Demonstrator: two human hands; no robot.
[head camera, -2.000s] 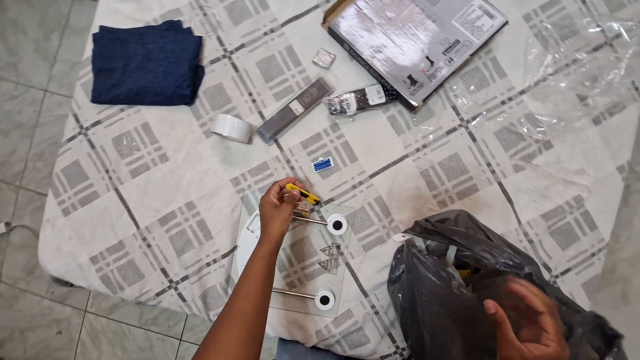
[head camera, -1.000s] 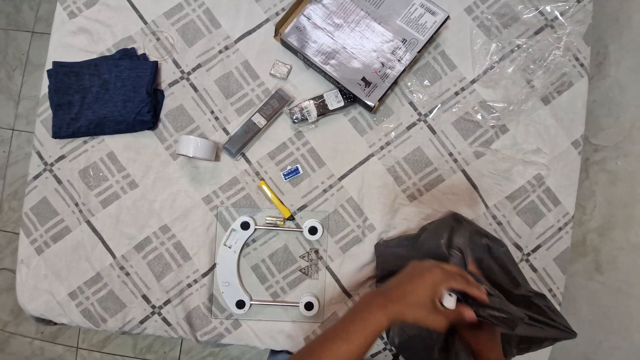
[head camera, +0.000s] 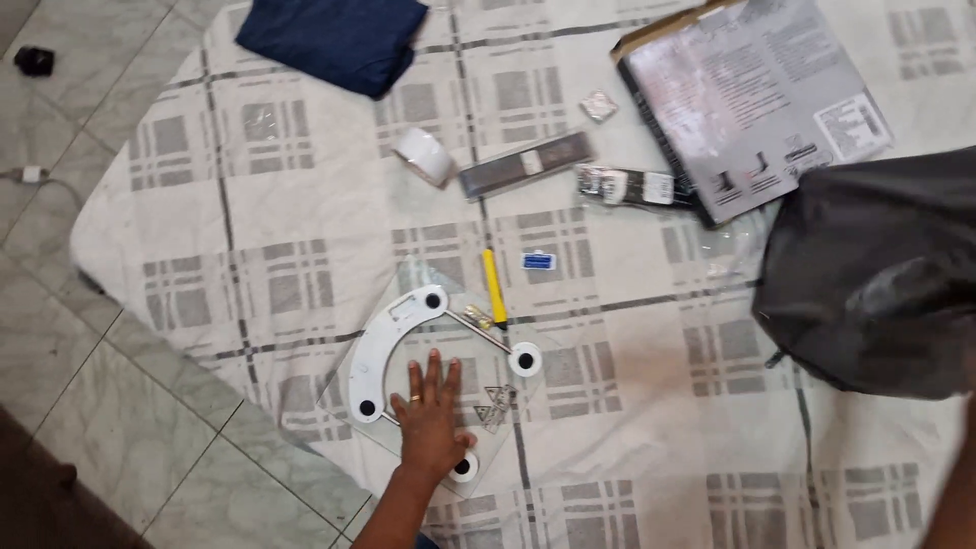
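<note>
My left hand (head camera: 431, 428) lies with fingers spread on the upturned glass bathroom scale (head camera: 492, 381), near one of its round white feet. A yellow utility knife (head camera: 494, 288) and small cylinders, apparently batteries (head camera: 479, 317), lie by the scale's upper rod. Just right of the knife is a small blue-and-white item (head camera: 538, 261). The dark grey bag (head camera: 877, 282) is at the right edge, overlapping the corner of the flat box. Of my right arm only a blurred part shows at the lower right; the hand itself is out of view.
On the checked bedcover are folded navy cloth (head camera: 335, 38), a white tape roll (head camera: 424, 156), a long grey packet (head camera: 528, 164), a plastic-wrapped black item (head camera: 637, 187), a small silvery packet (head camera: 598, 105) and a flat printed box (head camera: 762, 99). A cable (head camera: 32, 175) lies on the tiled floor.
My left hand has come down on the scale; one second ago it was not seen there. The dark bag has moved up toward the box. The yellow knife, held two seconds ago, was let go.
</note>
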